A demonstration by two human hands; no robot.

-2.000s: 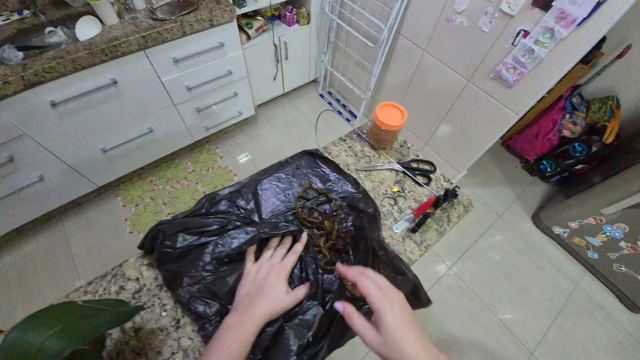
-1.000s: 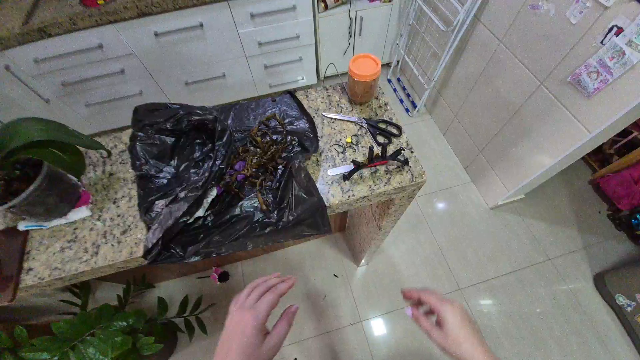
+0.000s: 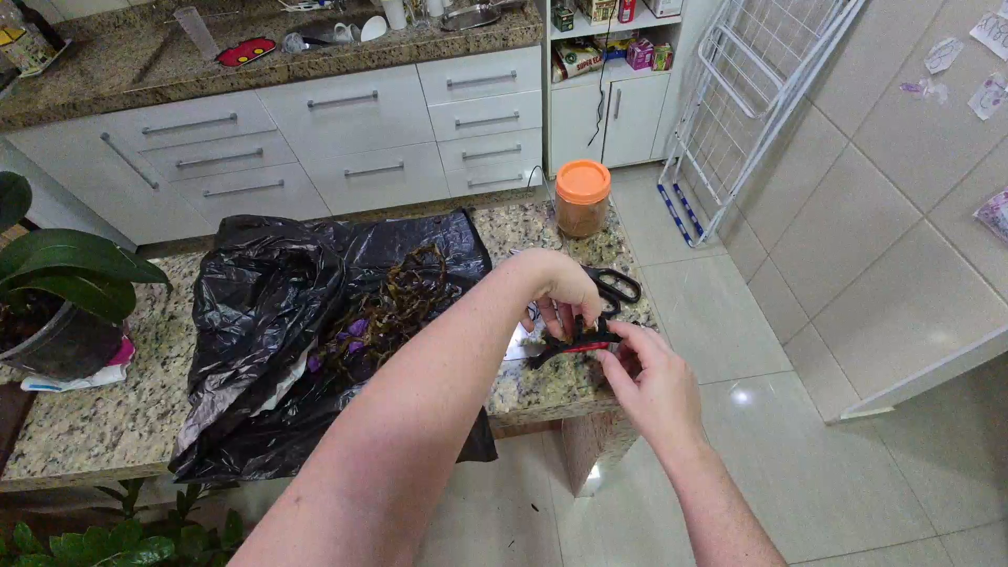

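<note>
My left hand reaches across to the right end of the granite counter, its fingertips on small black clips; its grip is partly hidden. My right hand pinches the right end of the same dark cluster, beside a red-handled tool whose pale blade points left. Black-handled scissors lie just behind my hands. To the left, a black plastic bag is spread on the counter, with dried brown roots and stems and purple petals on it.
A jar with an orange lid stands behind the scissors. A potted orchid is at the left end of the granite counter. White drawers and a folded drying rack stand beyond. A leafy plant is below the counter.
Two seconds ago both hands were at the bag and the brown stems; one second ago they were in the air before the counter. Now they are at the black clips. The view has shifted.
</note>
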